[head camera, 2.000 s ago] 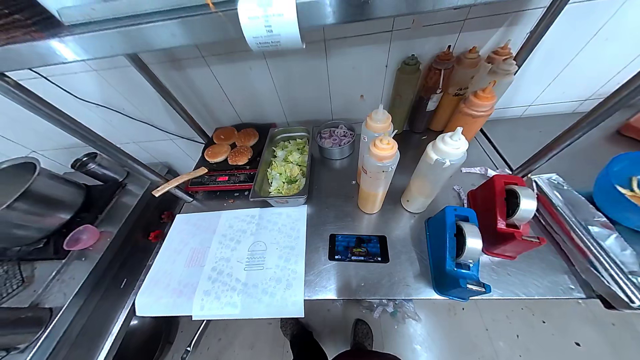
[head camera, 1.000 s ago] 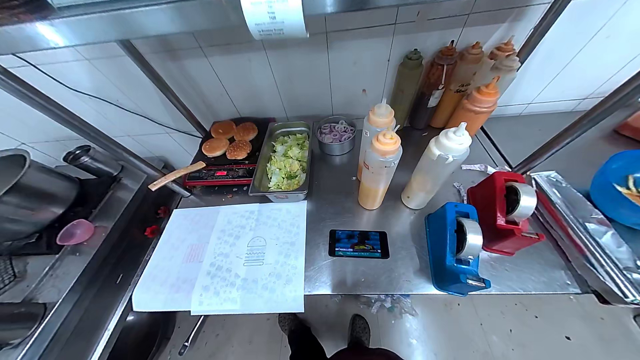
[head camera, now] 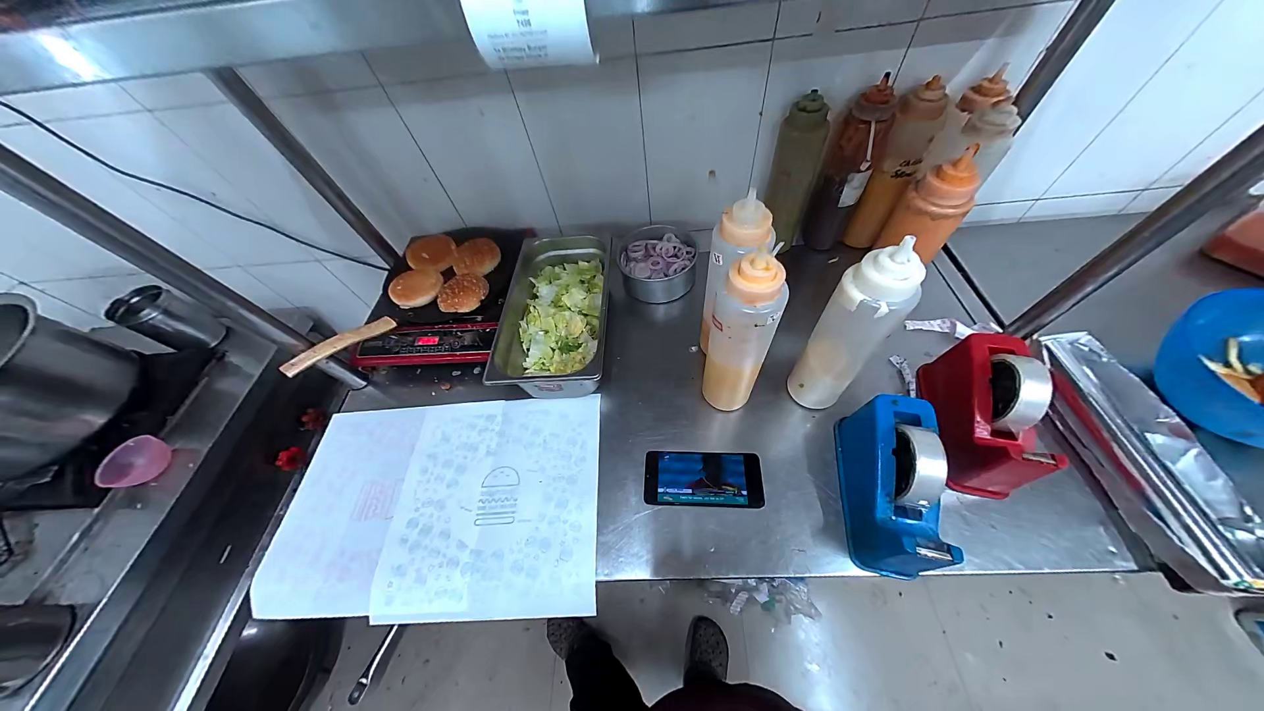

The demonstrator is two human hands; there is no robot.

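Neither of my hands is in view. Two overlapping sheets of printed wrapping paper [head camera: 484, 523] lie at the front left of the steel counter. Behind them, several bun tops [head camera: 463, 293] rest on a dark hot plate with a red-edged control panel [head camera: 430, 343]. Beside it are a steel pan of chopped lettuce [head camera: 561, 321] and a round steel bowl of sliced onion [head camera: 659, 262]. A phone [head camera: 704, 479] with a lit screen lies flat near the front edge. Squeeze bottles with pale sauce [head camera: 743, 331] and a whitish one [head camera: 854, 326] stand behind it.
Several darker sauce bottles [head camera: 913, 173] stand against the tiled wall. A blue tape dispenser [head camera: 894, 489] and a red one [head camera: 987, 415] sit at the right, beside a foil roll [head camera: 1155, 464] and a blue bowl [head camera: 1220, 365]. A wooden handle [head camera: 338, 346] juts left; a large pot [head camera: 59, 385] stands beyond.
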